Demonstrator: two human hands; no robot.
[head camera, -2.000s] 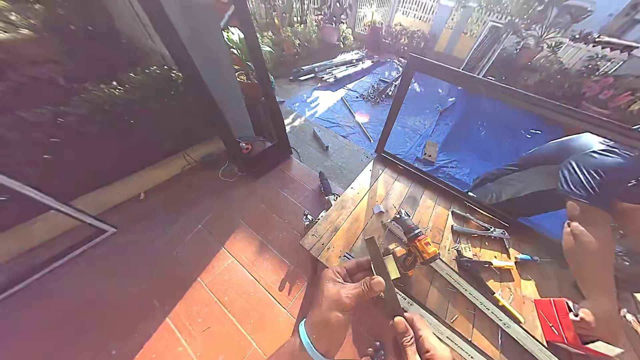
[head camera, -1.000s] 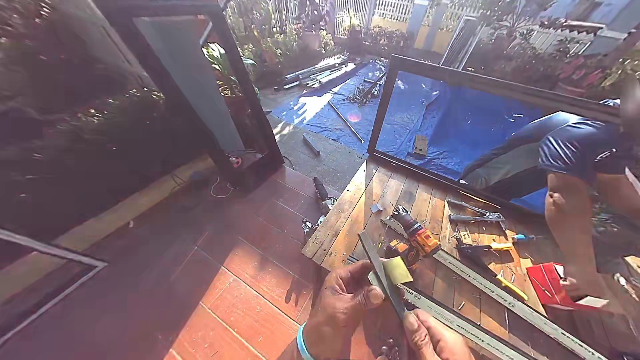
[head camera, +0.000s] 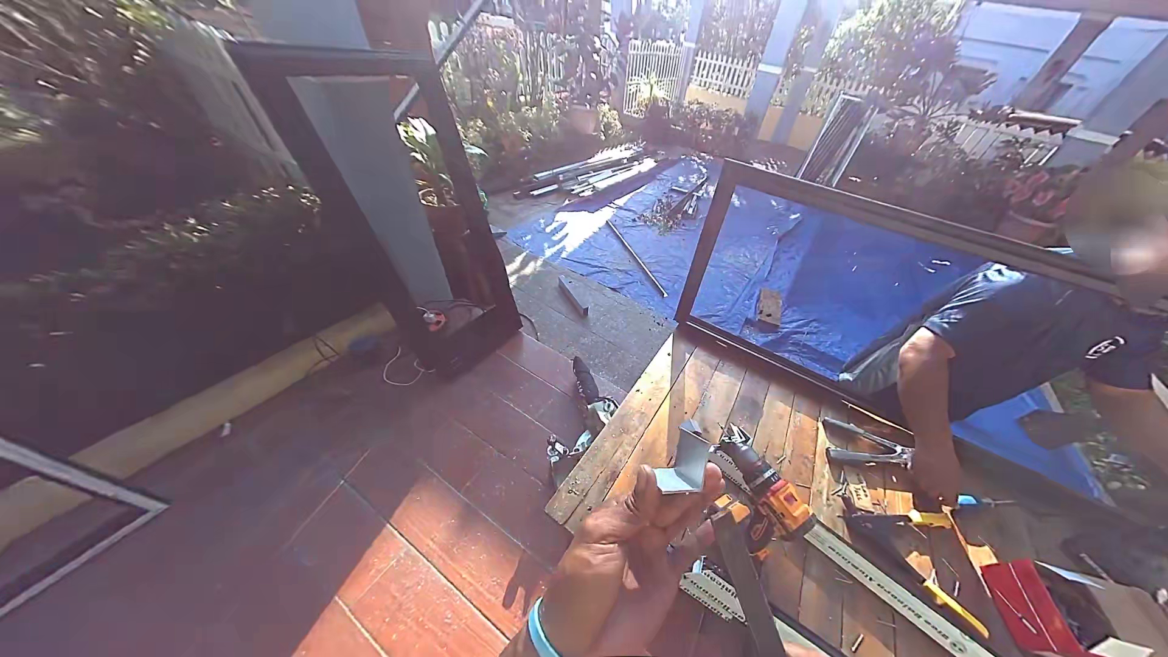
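In my left hand (head camera: 630, 547) a small L-shaped metal bracket (head camera: 686, 464) is held up between thumb and fingers, and a blue band circles that wrist. A flat dark metal bar (head camera: 748, 584) stands just right of it, its upper end close to my left fingers. Only a sliver of my right hand (head camera: 801, 650) shows at the bottom edge, by the bar's lower end; its grip is mostly hidden. Behind them, an orange and black cordless drill (head camera: 776, 497) lies on the wooden tabletop (head camera: 630, 438) beside long pale metal profiles (head camera: 894, 593).
A co-worker's hand (head camera: 935, 470) reaches down near locking pliers (head camera: 867, 447) and a yellow-handled tool (head camera: 954, 607). A dark frame (head camera: 703, 246) stands at the table's far edge; another (head camera: 474, 201) stands at left. A red pouch (head camera: 1027, 607) lies at right. Blue tarpaulin (head camera: 593, 237) covers ground beyond.
My left hand has turned to hold up the bracket, where both hands were at the dark bar before. My right hand has dropped almost out of view. The co-worker's hand has moved from the red pouch toward the pliers.
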